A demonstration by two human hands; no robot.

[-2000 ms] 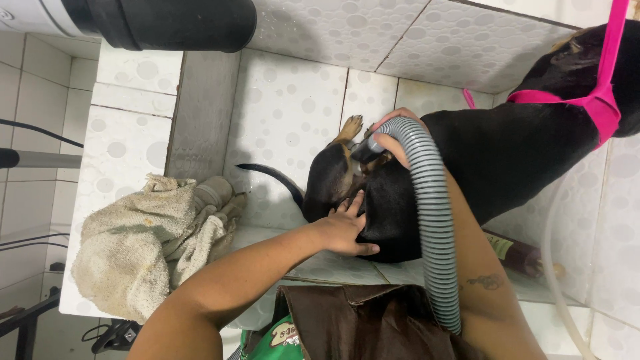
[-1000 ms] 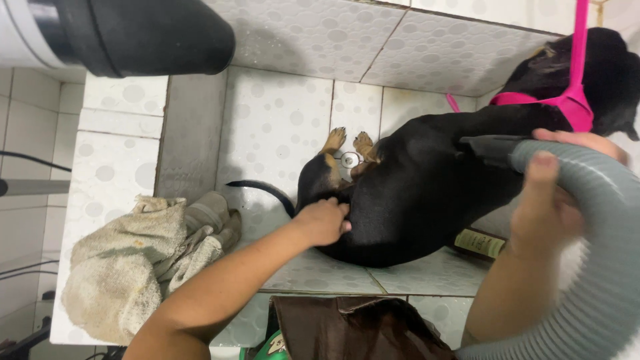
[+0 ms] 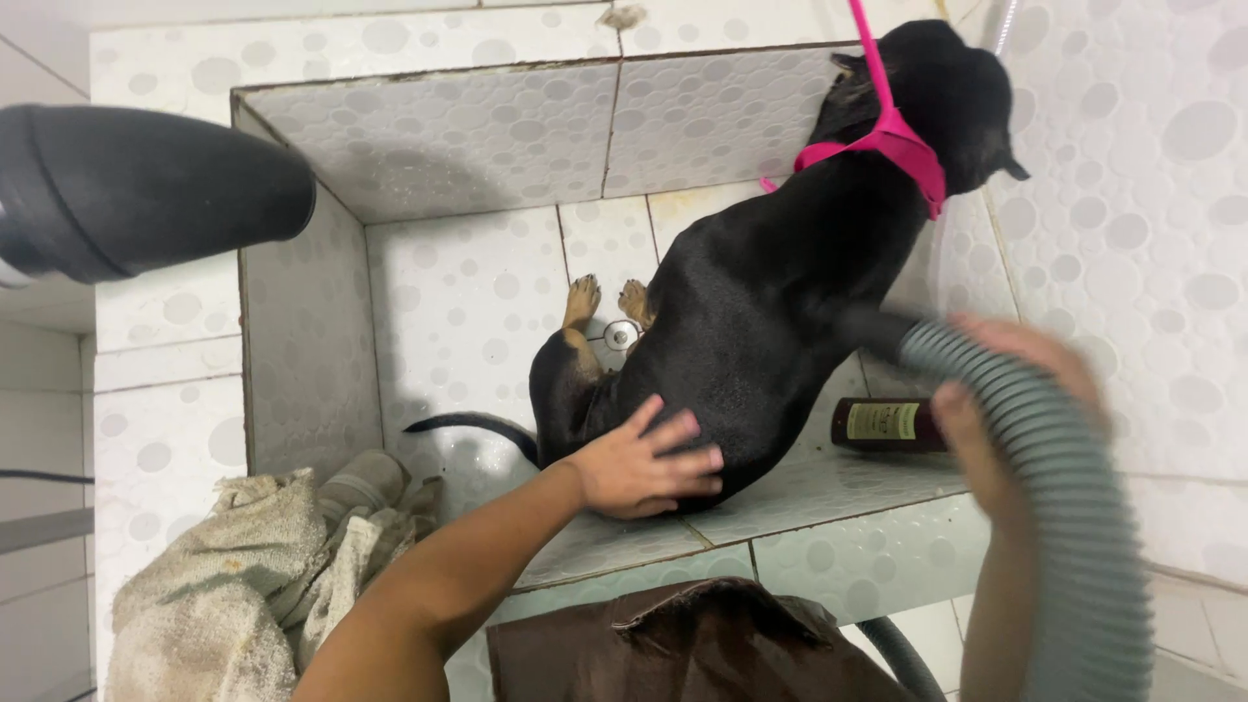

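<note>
A black and tan dog (image 3: 741,351) stands in a white tiled tub, its head at the upper right, wearing a bright pink collar (image 3: 907,156) with a pink lead running upward. My left hand (image 3: 648,463) rests on the dog's rump with its fingers spread. In my blurred right hand (image 3: 1024,390) is a grey ribbed hose (image 3: 1072,487), gripped near its end; the black nozzle (image 3: 873,331) is at the dog's side, behind the shoulder.
Beige towels (image 3: 224,575) lie bunched on the tub's left rim. A dark labelled bottle (image 3: 887,424) lies beyond the dog's side. A black cylindrical nozzle (image 3: 166,190) juts in at upper left. The metal drain (image 3: 620,335) shows between the dog's hind paws.
My right hand and the hose nozzle have gone from the dog's hindquarters to its shoulder area. My left hand stays on the rump, its fingers now spread. The view has shifted.
</note>
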